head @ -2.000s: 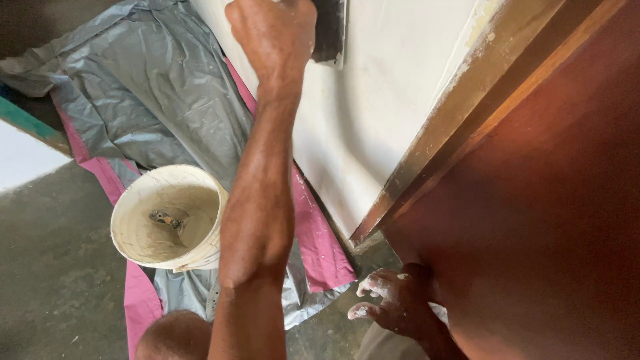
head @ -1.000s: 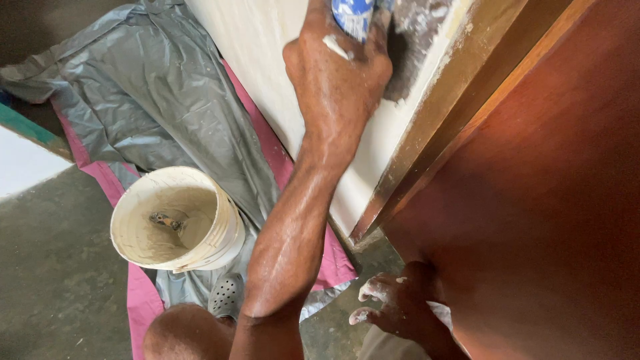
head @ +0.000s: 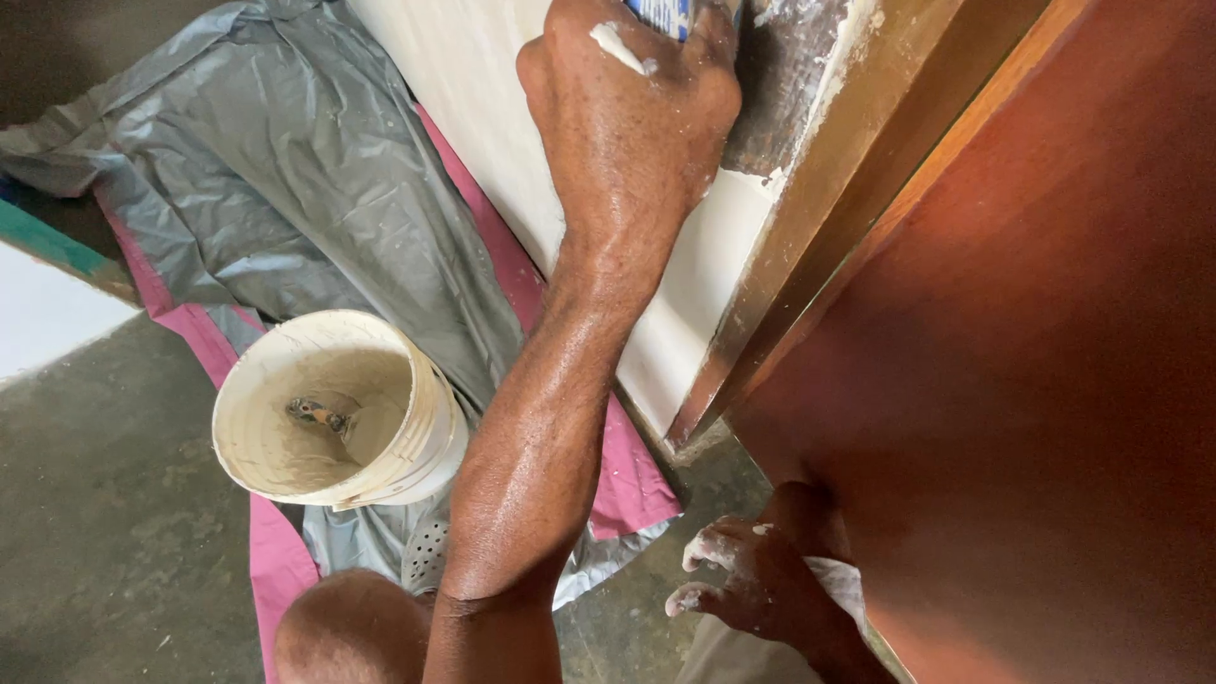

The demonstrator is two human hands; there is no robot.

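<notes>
My left hand (head: 632, 114) reaches to the top of the head view, back up and with white paste on it. It is shut on the blue-and-white handle (head: 665, 14) of a trowel, mostly hidden by the fingers. Beside it, a dark flat blade (head: 784, 95) smeared with white paste lies against the white wall panel (head: 703, 252). My right hand (head: 741, 570) is low at the right, its paste-coated fingers bent and apart, with nothing visible in them. A whitish plastic bucket (head: 432, 446) stands left of my left forearm, with paste and a partly visible tool (head: 318, 414) inside.
A brown door frame (head: 826, 218) borders the panel, with a reddish-brown door (head: 1026, 380) at the right. A grey and pink plastic sheet (head: 313, 190) lies wrinkled over the dark floor (head: 114, 513). My knee (head: 351, 632) and a perforated grey shoe (head: 425, 556) are below the bucket.
Compared with two seconds ago, my left hand is farther right, nearer the door frame, still shut on the trowel. My right hand remains in nearly the same place.
</notes>
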